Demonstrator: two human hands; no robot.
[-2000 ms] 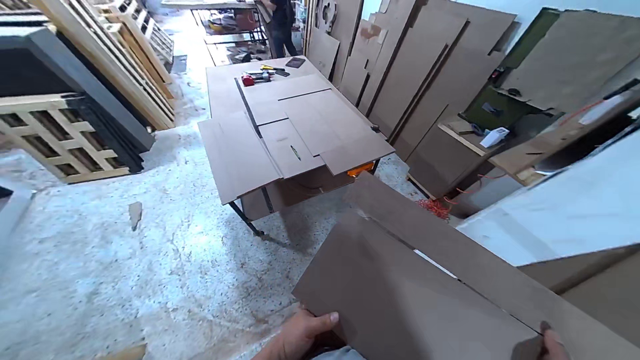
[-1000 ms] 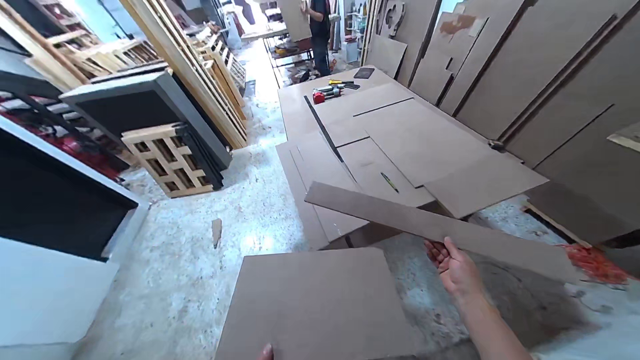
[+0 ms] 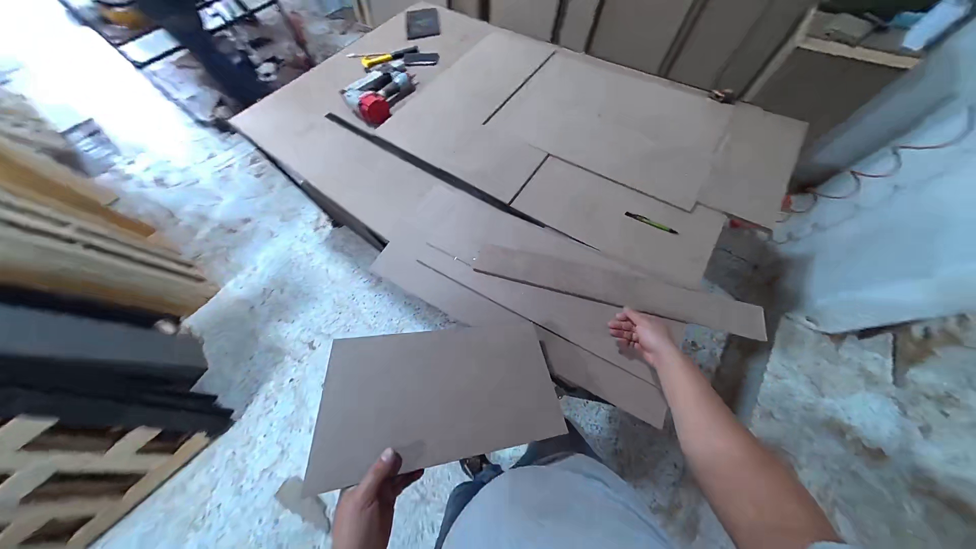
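A rectangular brown board (image 3: 438,393) is in my left hand (image 3: 370,496), thumb on top at its lower edge and fingers underneath. My right hand (image 3: 640,334) is just below the near edge of a long narrow board strip (image 3: 618,286), fingers partly curled, and nothing shows in its grasp. That strip lies across larger flat boards (image 3: 526,293) at the near end of the worktable. Farther up the boards lie a green marker or pen (image 3: 650,223), a red and grey power tool (image 3: 375,103), a yellow-handled tool (image 3: 377,59) and a small dark flat object (image 3: 422,24).
Wooden frames (image 3: 99,488) and dark panels (image 3: 99,358) stand at the left. Tall boards (image 3: 633,34) lean behind the table. A pale sheet (image 3: 892,221) and a red cord (image 3: 854,183) are at the right. Another person's dark-clothed legs (image 3: 202,53) show at the upper left.
The long strip, held in my right hand a second ago, now lies on the boards on the table, and that hand has let go. My left hand still holds the rectangular board. The view has shifted.
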